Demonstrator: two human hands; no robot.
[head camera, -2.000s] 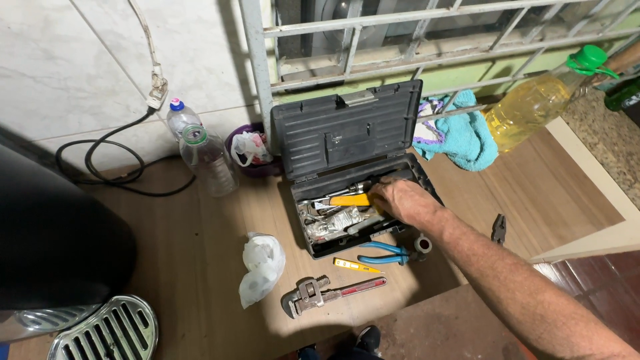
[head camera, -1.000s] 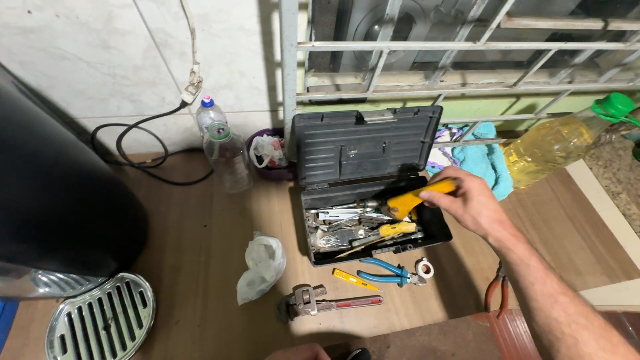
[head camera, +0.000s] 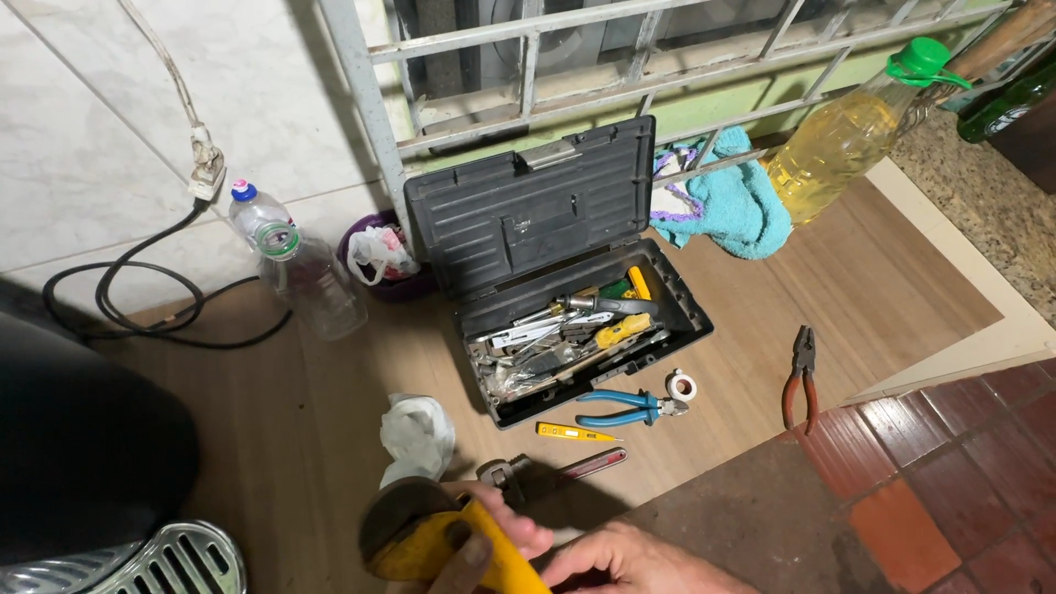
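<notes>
At the bottom edge, my left hand (head camera: 478, 553) grips a yellow tool (head camera: 421, 549) with a dark rounded end; its exact kind is unclear. Close against its right side is my right hand (head camera: 639, 565), fingers bent, partly cut off by the frame; whether it grips the tool is hidden. Beyond them lies an adjustable pipe wrench (head camera: 590, 468), partly covered by the left hand. A yellow voltage tester (head camera: 573, 431), blue-handled diagonal cutters (head camera: 631, 407) and a roll of white tape (head camera: 681, 386) lie before the open black toolbox (head camera: 528, 223), which holds screwdrivers and small parts.
Red-handled pliers (head camera: 802, 384) lie near the wooden surface's right edge. Plastic bottles (head camera: 313, 285), a purple bowl (head camera: 404, 285) and a crumpled white bag (head camera: 418, 437) are left. A turquoise cloth (head camera: 742, 202) and a bottle of yellow liquid (head camera: 837, 144) stand near the metal grille (head camera: 528, 82).
The yellow tool has moved from above the toolbox down to the bottom edge, near my body. My left hand has come into view and holds it.
</notes>
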